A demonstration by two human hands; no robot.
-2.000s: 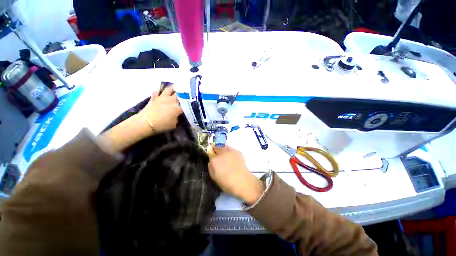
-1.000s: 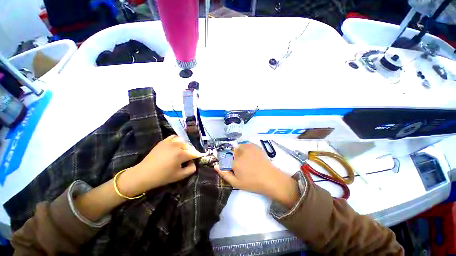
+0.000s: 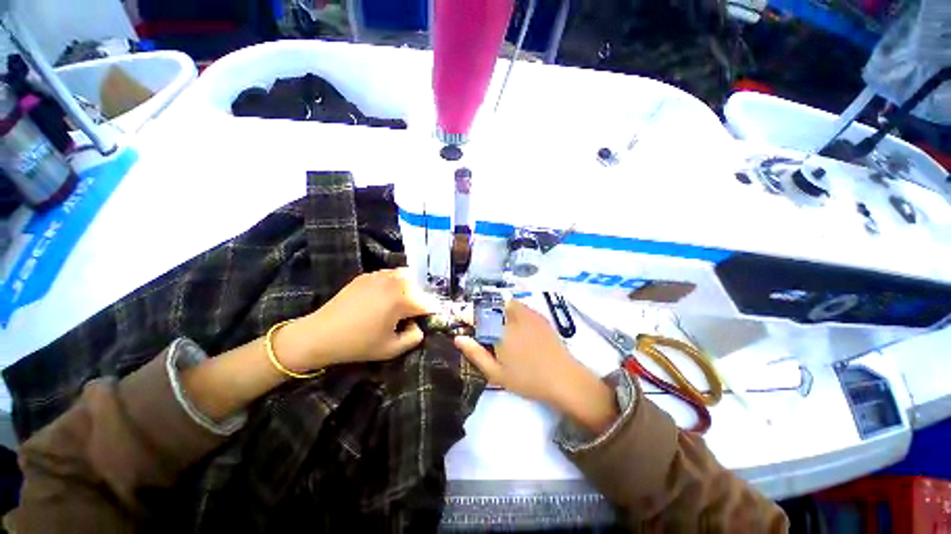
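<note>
A dark plaid garment [image 3: 313, 417] lies over the left of the machine table and hangs over its front edge. A strap-like plaid piece [image 3: 332, 224] points away at its top. My left hand [image 3: 370, 316] presses the cloth just left of the presser foot [image 3: 455, 302], fingers bent onto it. My right hand [image 3: 530, 353] is at the right of the needle area, thumb on the cloth edge, fingers beside the small grey-blue part [image 3: 488, 316]. The edge under the foot is partly hidden by the fingers and the machine.
The white sewing machine head [image 3: 626, 245] spans the right. Scissors [image 3: 678, 381] and dark snips [image 3: 560, 313] lie right of my right hand. A pink cone [image 3: 467, 68] stands above the needle. Dark cloth [image 3: 313, 101] lies in a recess behind. A ruler edge [image 3: 532, 508] runs along the front.
Since two seconds ago, the bunched garment has been spread flat at the left, and my left hand has come down from behind to beside the foot. Over the last second both hands have barely moved.
</note>
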